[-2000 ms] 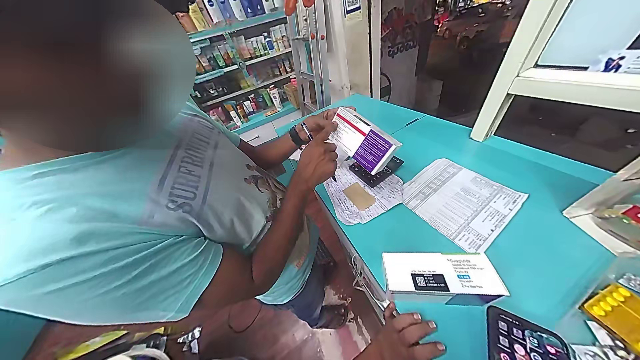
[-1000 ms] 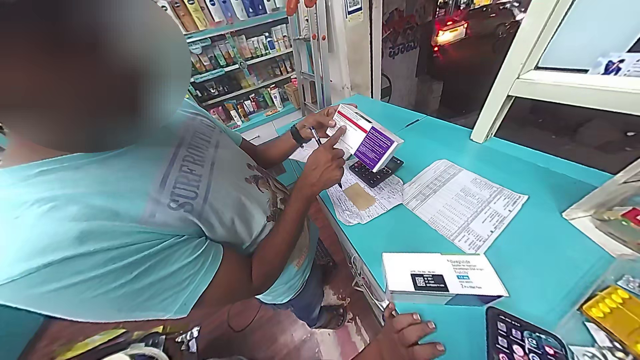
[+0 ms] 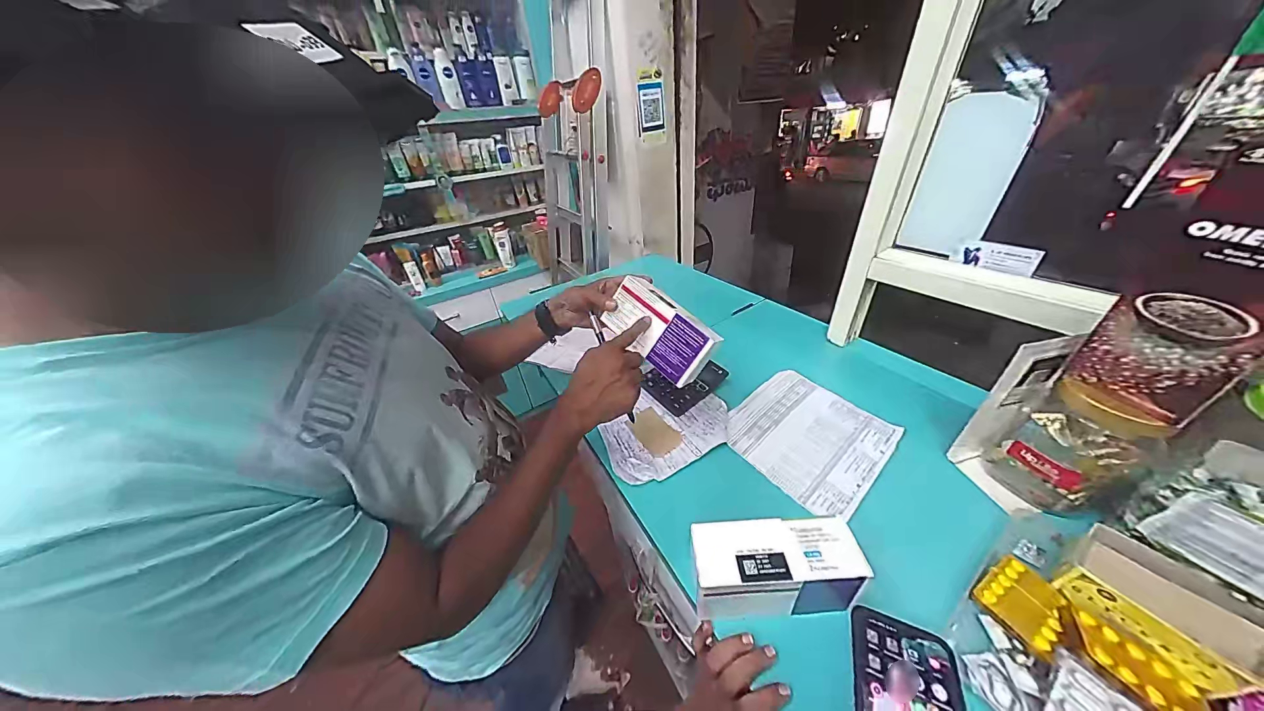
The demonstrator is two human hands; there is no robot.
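My right hand (image 3: pixel 736 673) rests at the counter's near edge, fingers slightly apart and holding nothing; its wrist is out of frame. Just above it lies a white medicine carton (image 3: pixel 780 555) with a dark printed square and a purple lower corner. A smartphone (image 3: pixel 904 660) with a lit screen lies to its right. My left hand is not in view. Another person, in a teal and grey T-shirt, holds a white and purple carton (image 3: pixel 660 329) over a black calculator (image 3: pixel 685 387). That person's other hand holds a pen and has a finger on the carton.
On the teal counter (image 3: pixel 948 454) lie a printed sheet (image 3: pixel 815 439) and handwritten paper (image 3: pixel 632 464) with a tan piece on it. Yellow blister packs (image 3: pixel 1136 642), an open cardboard box and a glass jar (image 3: pixel 1057 459) crowd the right side. Stocked shelves (image 3: pixel 464 178) and a ladder stand behind.
The other person's pen hand has shifted against the carton, a finger now extended on its face. My right hand stays at the counter's edge.
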